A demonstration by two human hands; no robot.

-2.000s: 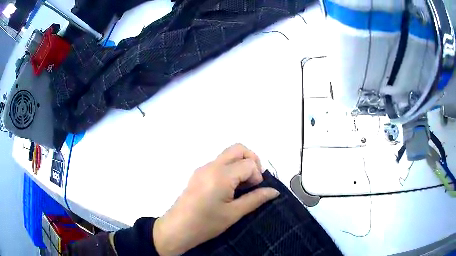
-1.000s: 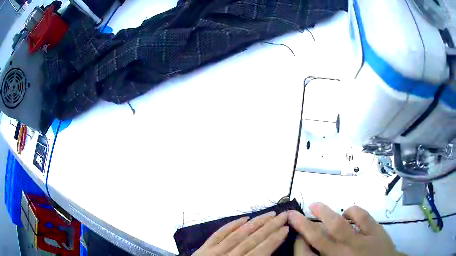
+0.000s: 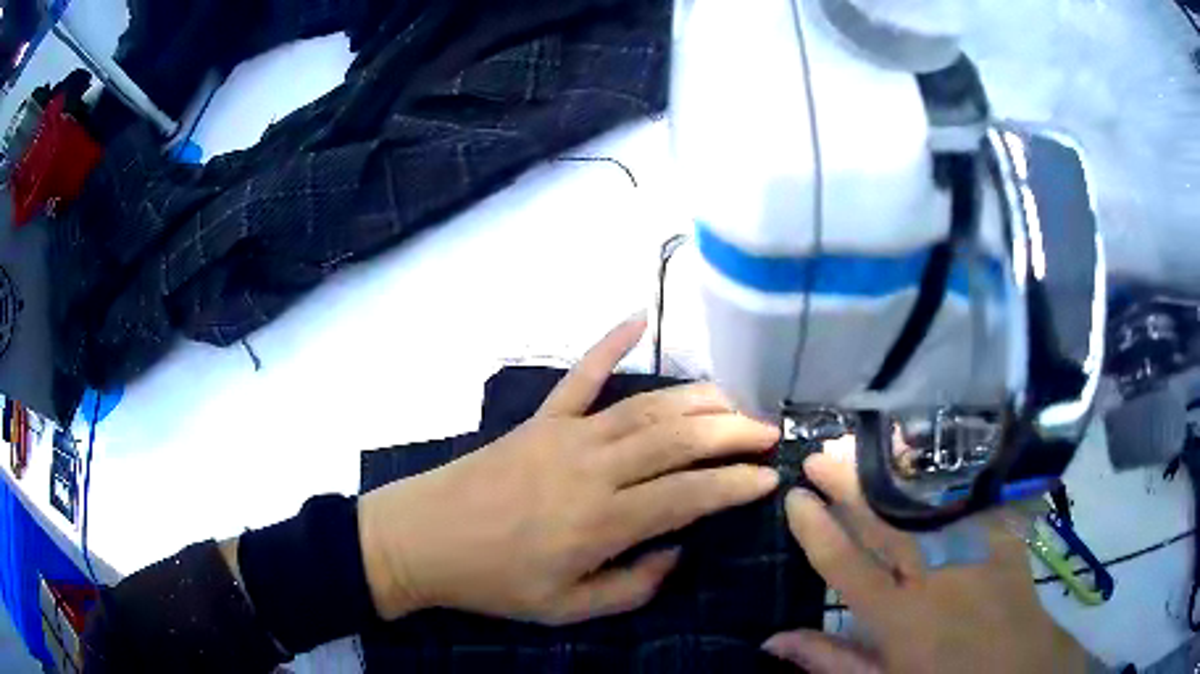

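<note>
A dark checked cloth panel (image 3: 448,494) lies flat under both hands, its right end at the needle area of the white sewing machine head (image 3: 842,171). My left hand (image 3: 566,500) lies on the panel with fingers spread, its fingertips beside the presser foot area. My right hand (image 3: 908,566) is at the right of the panel, partly behind the machine's guard, its fingertips on the cloth edge close to my left fingertips. The presser foot and needle are mostly hidden by the machine head and fingers.
A rumpled heap of checked cloth (image 3: 382,158) spreads across the back left. Yellow-green and blue snips (image 3: 1073,560) lie right of my right hand. A red container (image 3: 55,161) is at the far left. Loose thread lies on the table near the heap.
Both hands and the panel have moved from the table's front edge up to the needle area. My left hand's fingers have spread. The view has shifted, with the machine head now nearer the middle.
</note>
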